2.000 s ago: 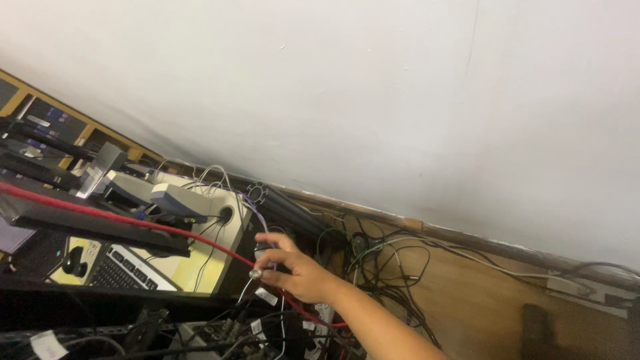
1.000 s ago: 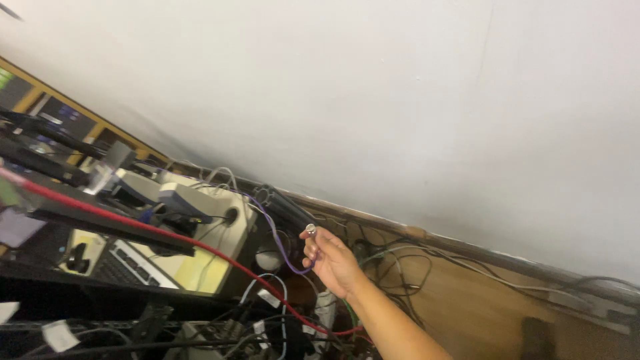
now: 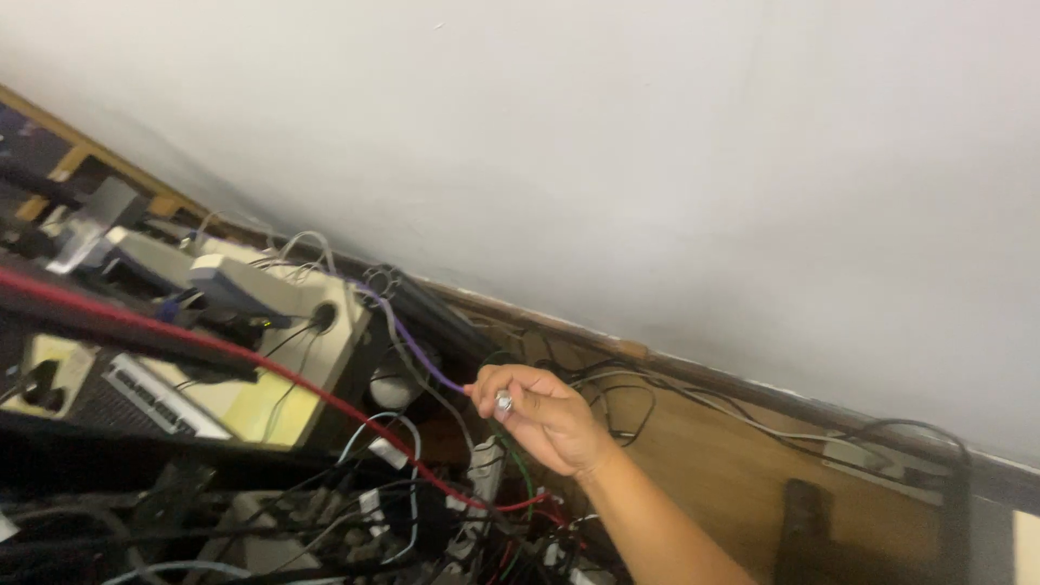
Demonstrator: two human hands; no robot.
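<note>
My right hand (image 3: 532, 410) reaches in from the lower right with its fingers closed on the end of a purple cable (image 3: 418, 349). A small shiny metallic connector or cap (image 3: 504, 400) shows between thumb and fingers; its exact kind is unclear. From the hand the purple cable runs up and left to the back of the desk (image 3: 341, 325). A red cable (image 3: 309, 386) crosses from the left edge down to the tangle below the hand. My left hand is not in view.
Tangled cables (image 3: 406, 520) with white tags fill the lower left. A power strip (image 3: 486, 467) stands below the hand. A keyboard (image 3: 154, 398) lies on the desk at left. Black and grey cables (image 3: 723, 406) run along the wall's foot, near a floor-level power strip (image 3: 886, 467).
The purple cable's end is now plainly in my right hand; two seconds ago the hand was lower and further left, by the red cable and the tagged cables.
</note>
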